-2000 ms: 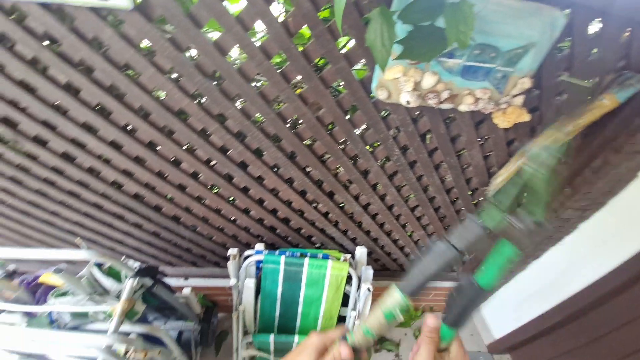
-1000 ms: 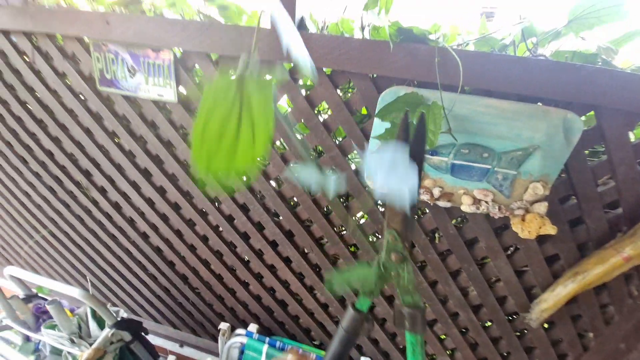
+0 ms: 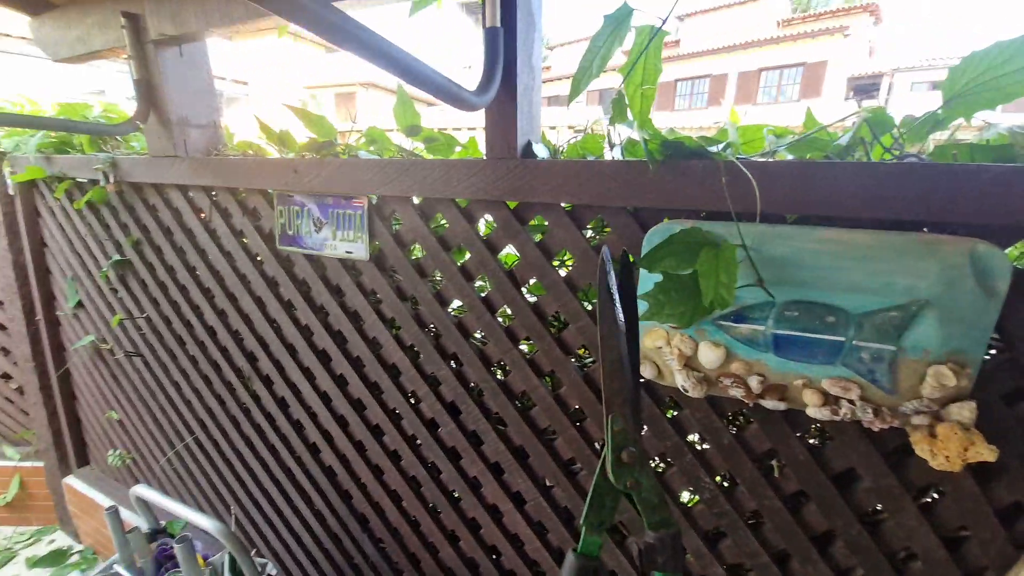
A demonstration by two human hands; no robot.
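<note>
A pair of hedge shears point(image 3: 626, 448) rises from the bottom edge, blades upward and nearly together, in front of a brown wooden lattice fence point(image 3: 336, 376). Its handles run out of view at the bottom, and neither of my hands shows. Just right of the blade tips, vine leaves point(image 3: 684, 268) hang by a thin stem over a turquoise plaque point(image 3: 864, 264) with a blue fish and a row of shells. Whether the blades touch the leaves cannot be told.
More vine leaves point(image 3: 432, 140) spread along the fence's top rail point(image 3: 400, 180). A bent grey metal tube point(image 3: 384, 60) hangs overhead at a post. A decorative plate point(image 3: 322, 226) with writing is fixed to the lattice. Metal chair frames point(image 3: 192, 520) stand low at the left.
The view has swung upward. Both hands, seen on the shear handles two seconds ago, have left the view. The shears, slanted to the right then, now point upward. A large bright green leaf at centre-left is gone from view.
</note>
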